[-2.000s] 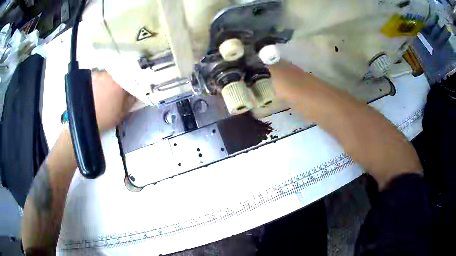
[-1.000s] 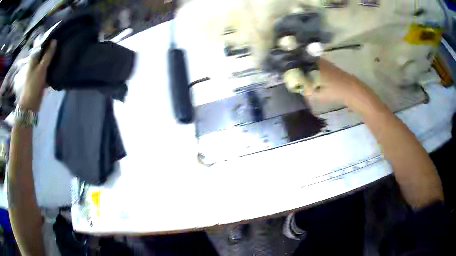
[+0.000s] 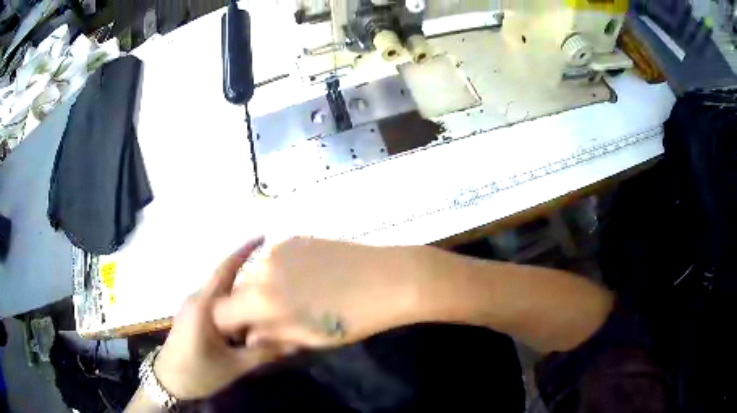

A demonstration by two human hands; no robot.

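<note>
My left hand (image 3: 198,343), with a metal watch at the wrist, and my right hand (image 3: 319,290) are together over the table's front edge. Their fingers overlap, so anything between them is hidden. Dark cut panels (image 3: 97,169) lie in a long stack at the left of the white table (image 3: 194,202), away from both hands. The cream sewing machine (image 3: 533,36) stands behind. Its presser foot (image 3: 338,103) is above the shiny needle plate (image 3: 323,153), with no cloth visible under it.
A black rod-like handle (image 3: 237,56) hangs left of the machine head. Pale scraps (image 3: 48,73) lie at the far left. A large black bundle (image 3: 703,177) is at the right. A printed ruler strip (image 3: 517,184) runs along the front of the table.
My left hand has left the dark cloth and my right hand has left the machine; they have come together at the front. The folded dark piece above the stack no longer shows there.
</note>
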